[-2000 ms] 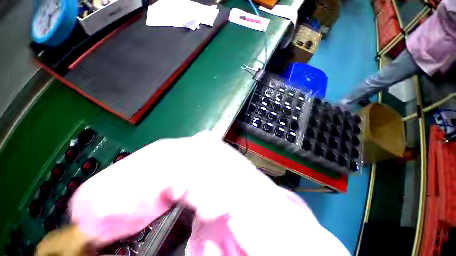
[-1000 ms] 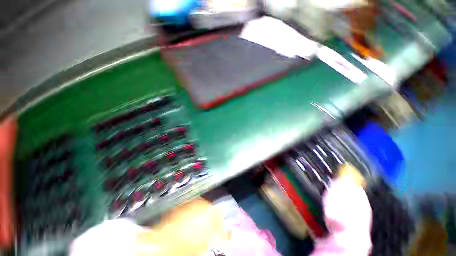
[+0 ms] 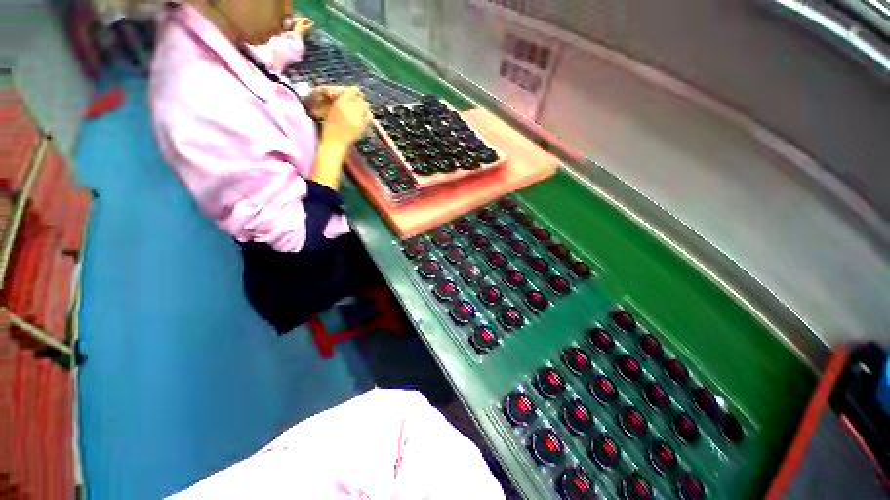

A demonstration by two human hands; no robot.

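Two clear blister trays hold rows of round black parts with red glints on the green bench. The nearer tray lies at the lower right, its lower part cut off by the picture's edge. The other tray lies just beyond it, towards the neighbour. A pale pink sleeve of mine fills the bottom middle. Neither of my hands shows; they are hidden or out of the picture.
A person in a pink smock sits at the left of the bench, hands at a beige box of black parts on an orange board. The black mat's red edge is at the right. Red-orange racks stand far left.
The view has swung left along the bench, bringing in the neighbour and orange board. The hands seen one second ago and the stacked trays beside the bench have left view.
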